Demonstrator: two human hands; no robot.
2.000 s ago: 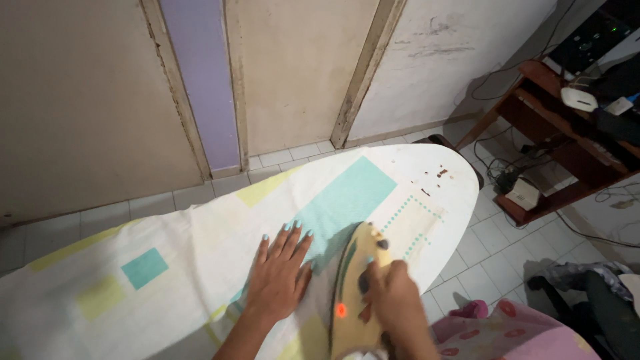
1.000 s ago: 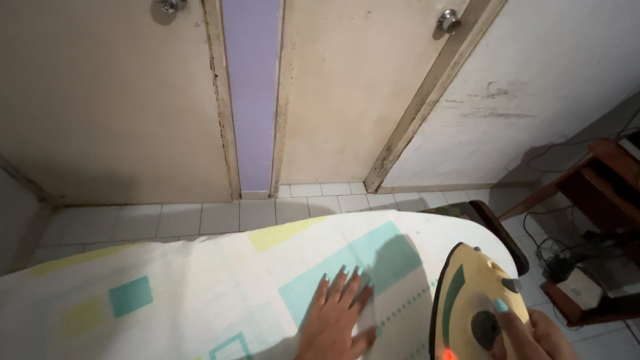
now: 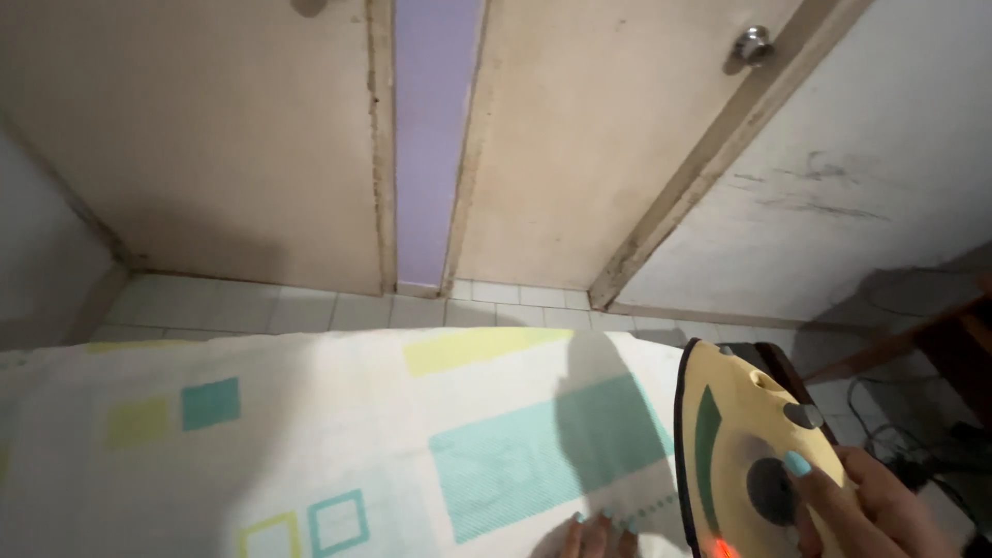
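Note:
My right hand (image 3: 876,504) grips a cream clothes iron (image 3: 744,449) at the right end of the ironing board. The iron is tilted up on its side, its tip toward the wall, and a red light glows low on it. Beneath it and to the left, a white cloth with teal and yellow rectangles (image 3: 356,434) covers the board. At the bottom edge only the fingers of my left hand (image 3: 601,535) show, resting on the cloth below the large teal rectangle. The rest of that hand is out of view.
Two beige doors (image 3: 573,139) stand beyond the board, with a purple wall strip (image 3: 434,139) between them. White floor tiles (image 3: 302,310) run along their foot. At the right are a dark reddish wooden shelf unit (image 3: 953,341) and tangled black cables (image 3: 876,418).
The iron was low over the cloth two seconds ago and is now raised on its side at the right. The view has shifted toward the doors, leaving only my left fingertips visible.

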